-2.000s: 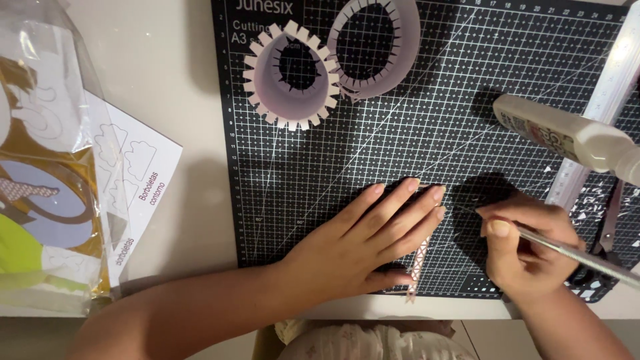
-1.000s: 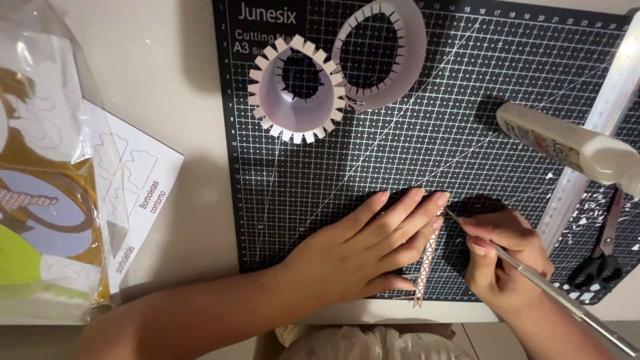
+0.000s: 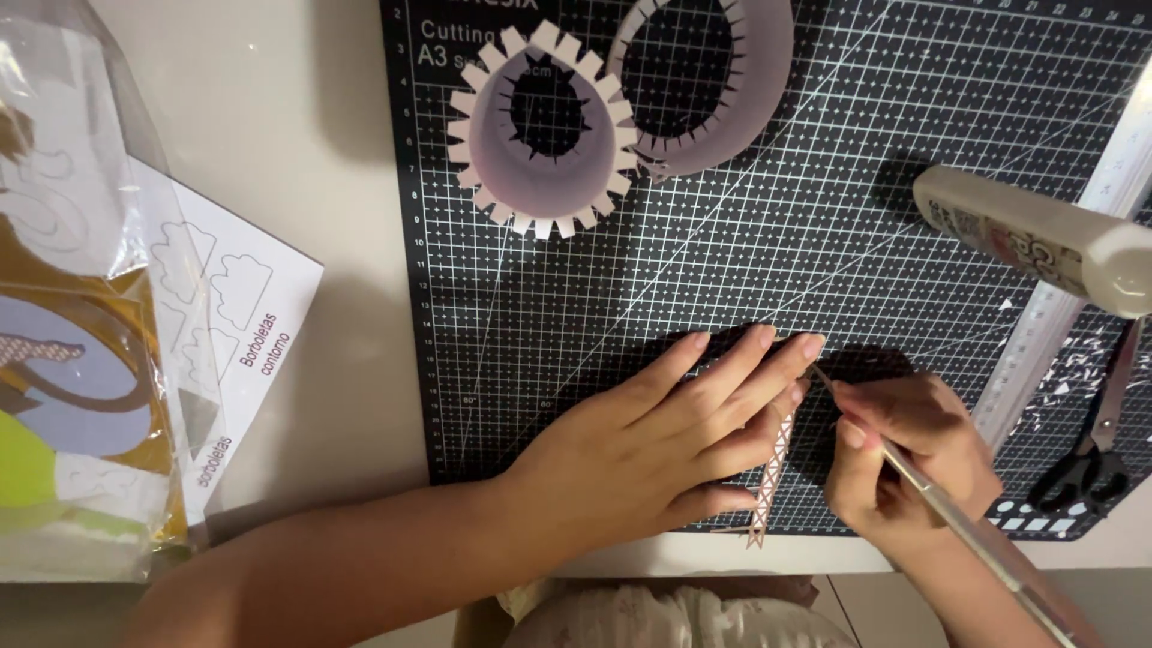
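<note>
My left hand (image 3: 666, 441) lies palm down on the black cutting mat (image 3: 864, 297), its fingers spread and pressing on a narrow lattice-cut paper strip (image 3: 768, 486). The strip's lower end shows past the little finger; its upper part is hidden under the fingers. Between thumb and fingers of my right hand (image 3: 909, 450) is a slim metal craft knife (image 3: 936, 499), its fine tip close to my left index fingertip. Two rolled paper rings with notched edges, one upright (image 3: 549, 180) and one behind it (image 3: 765, 99), stand at the top of the mat.
A white glue bottle (image 3: 1035, 234) stands at the right, partly over a clear ruler (image 3: 1026, 351). Black-handled scissors (image 3: 1098, 432) lie near small white paper scraps (image 3: 1062, 378). On the left are a plastic bag of cut paper (image 3: 81, 297) and a printed sheet (image 3: 270, 279).
The knife tip in my right hand has shifted slightly beside my left fingertips. My left hand stays pressed on the strip. The view has shifted a little.
</note>
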